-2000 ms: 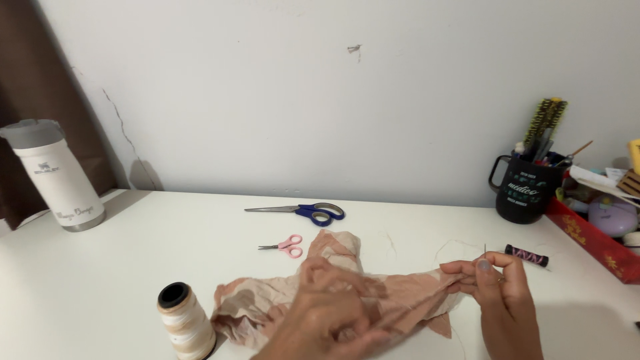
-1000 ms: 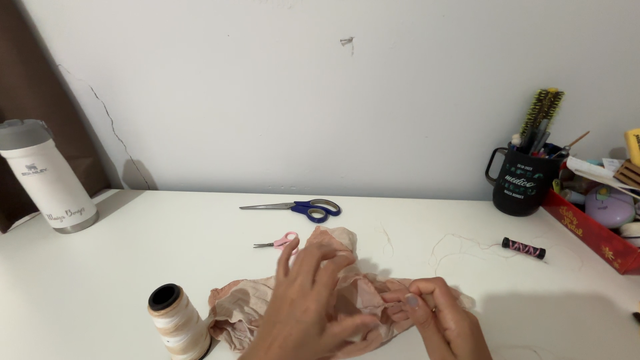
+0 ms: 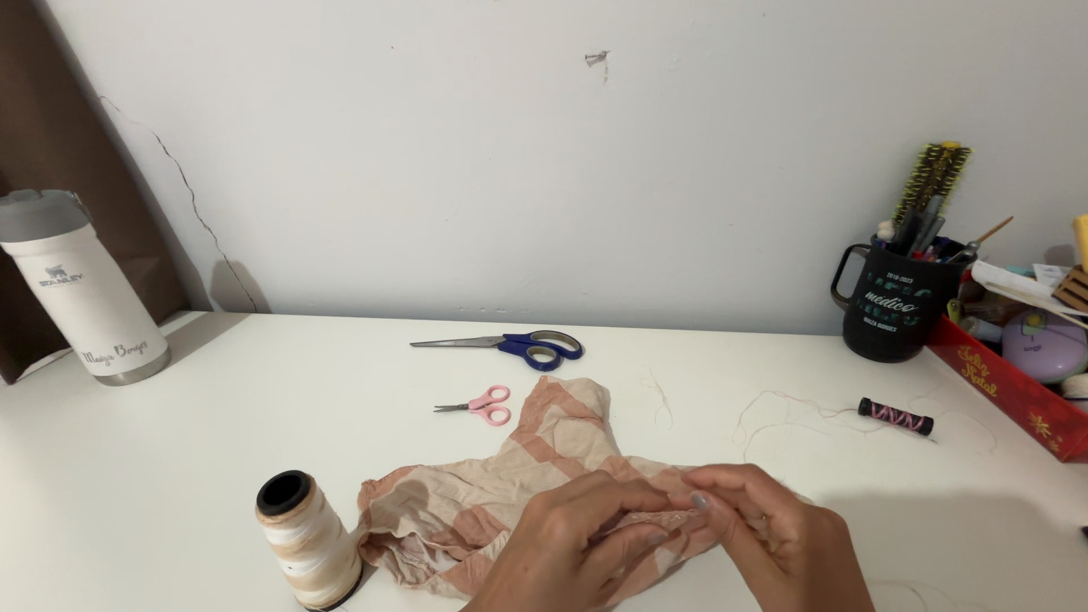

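Observation:
A crumpled beige and pink patterned cloth lies on the white table. My left hand pinches a fold of it between thumb and fingers. Close beside it, my right hand grips the cloth's edge with its fingertips; whether a needle is there cannot be told. Just behind the cloth lie small pink-handled scissors and larger blue-handled scissors. A large cone of beige and white thread stands left of the cloth. To the right lies a small black spool with pink thread, loose strands trailing from it.
A white tumbler with a grey lid stands at the far left. At the right, a black mug holds a round hairbrush and pens, beside a red box of small items. Loose thread lies near the cloth. The wall rises behind.
My right hand, raised with a needle two seconds ago, has come down to the cloth. My left hand, lifted with fingers spread one second ago, has lowered and moved right onto the fold.

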